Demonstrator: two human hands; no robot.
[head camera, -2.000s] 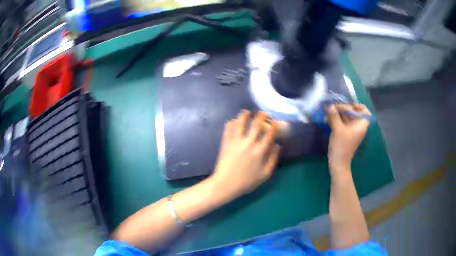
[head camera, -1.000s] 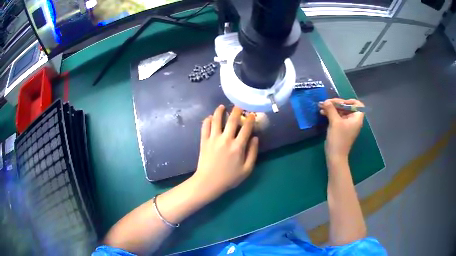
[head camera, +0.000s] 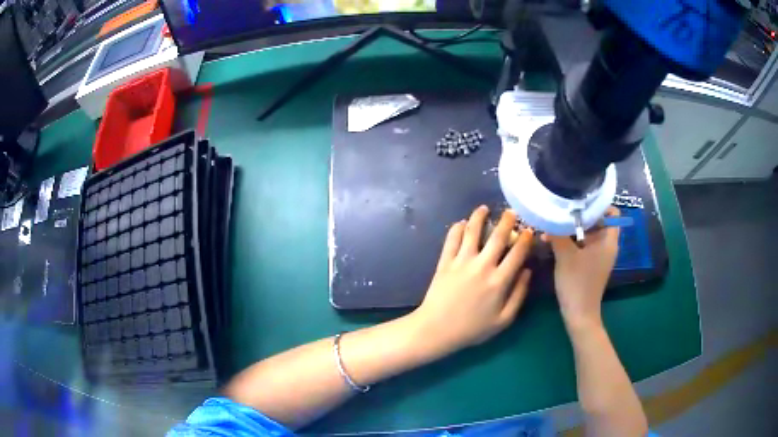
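My left hand (head camera: 479, 286) lies on the black base (head camera: 384, 247), its fingertips at small parts (head camera: 519, 232) beside the ring light's near edge. Whether it grips one is too small to tell. My right hand (head camera: 587, 266) holds a thin pale pen-style tool (head camera: 616, 222) by the ring light (head camera: 559, 209); the tool's tip is hidden. The microscope's black barrel (head camera: 587, 128) stands over the base. A cluster of small silvery-dark parts (head camera: 459, 143) lies at the base's upper middle. A short row of parts (head camera: 628, 201) lies above the blue pad (head camera: 633, 241).
Stacked black blister trays (head camera: 141, 256) stand at the left, with a red bin (head camera: 135, 119) behind them. A silvery wedge-shaped piece (head camera: 381, 111) lies at the base's upper left. A thin black bent stand leg (head camera: 328, 72) crosses behind the base. A monitor (head camera: 290, 19) is at the top.
My right hand has moved left with the tool, from the blue pad to beside the ring light. My left hand stays at the small parts. The view has shifted, so the bench sits further right.
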